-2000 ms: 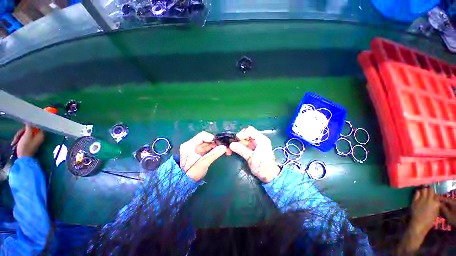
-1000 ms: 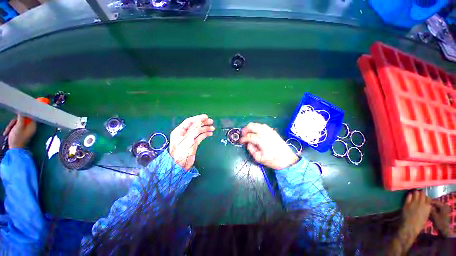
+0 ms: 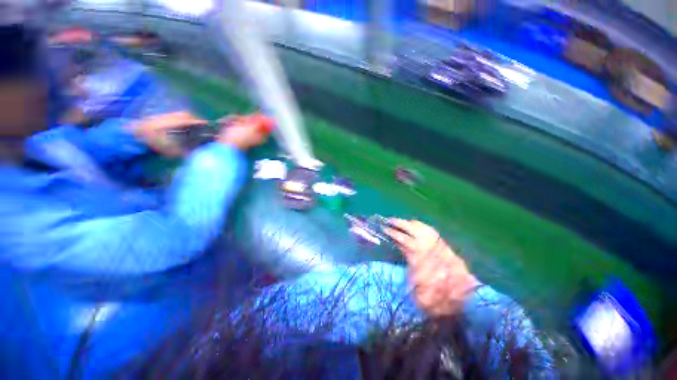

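Note:
The picture is strongly blurred. Both of my blue sleeves meet at a blurred hand shape, where my right hand (image 3: 442, 271) and my left hand cannot be clearly told apart. Fingertips point left and touch or nearly touch dark and silvery round parts (image 3: 365, 229) on the green bench. Whether the fingers grip a part cannot be told. A small dark round piece (image 3: 406, 175) lies farther back on the bench.
A person in blue at left holds something orange (image 3: 263, 125). A pale metal post (image 3: 278, 96) stands by a dark round dish (image 3: 298, 194). White patches lie beside the dish. A blue box (image 3: 615, 326) with white contents is at lower right. Parts lie on the back shelf (image 3: 386, 63).
The view has swung left and tilted. The red trays are out of view and the neighbour shows larger. My hands, apart before, now appear together by the round parts on the left.

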